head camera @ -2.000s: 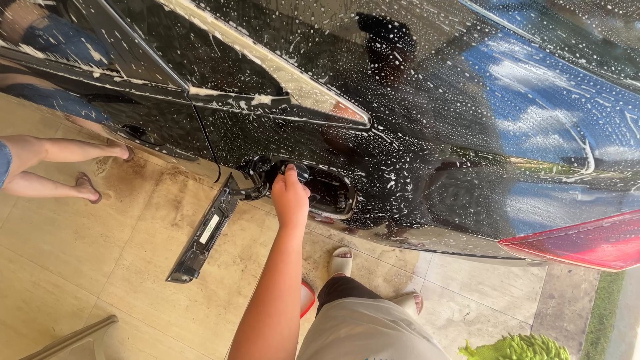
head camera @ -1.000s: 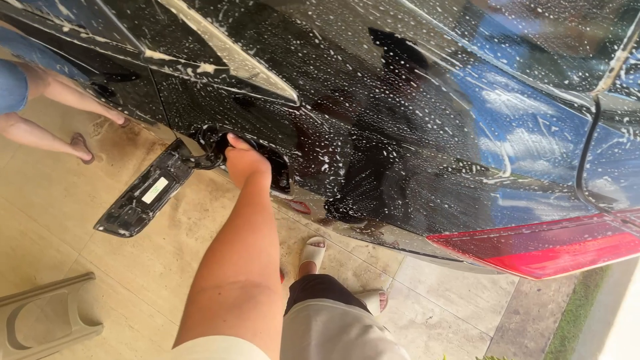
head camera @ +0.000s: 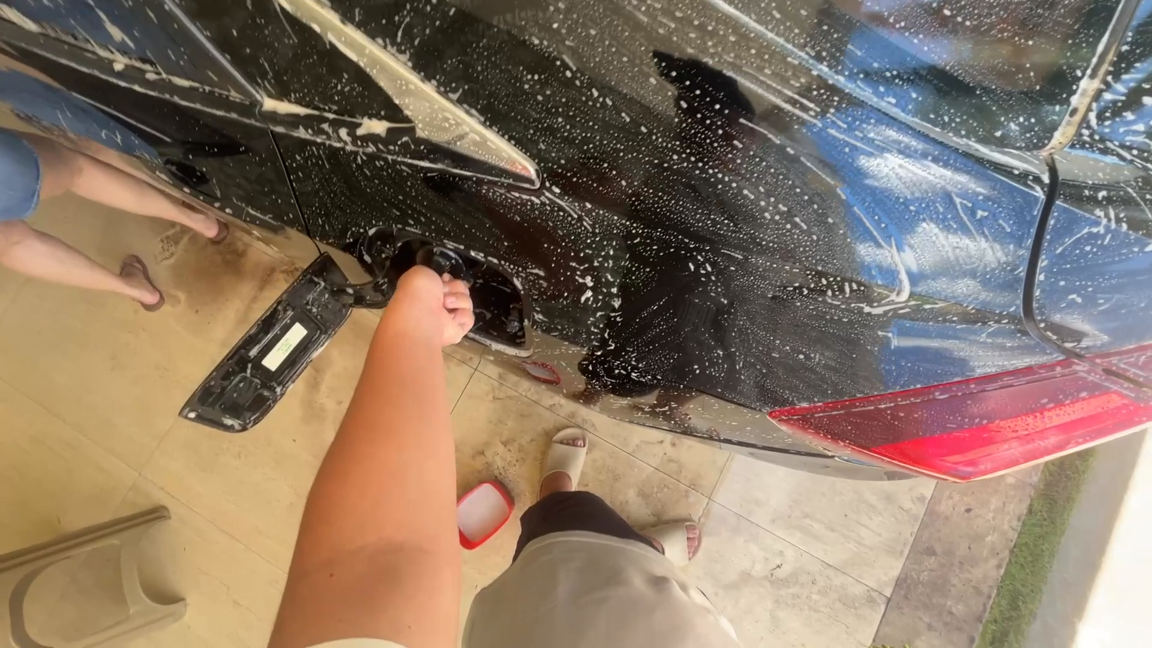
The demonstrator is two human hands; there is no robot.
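My left hand [head camera: 441, 306] is at the recess [head camera: 497, 306] in the side of a wet, soapy black car [head camera: 594, 225]. Its fingers are curled, with a round black part [head camera: 443, 261] just beyond them. Whether the hand grips that part is hidden. The recess's black flap [head camera: 270, 346] stands swung out to the left on its hinge arm [head camera: 364, 292], its inner side showing a white label. Soap foam and drops cover the car body around it. My right hand is out of view.
Another person's bare legs [head camera: 108, 184] stand at the left. A plastic chair [head camera: 90, 576] is at the lower left on the tiled floor. A red-rimmed container [head camera: 484, 515] lies by my sandalled feet. The red tail light [head camera: 972, 423] is at the right.
My left hand has stayed at the recess, but its wrist has turned, and the curled fingers now show on its right side. The flap remains swung out.
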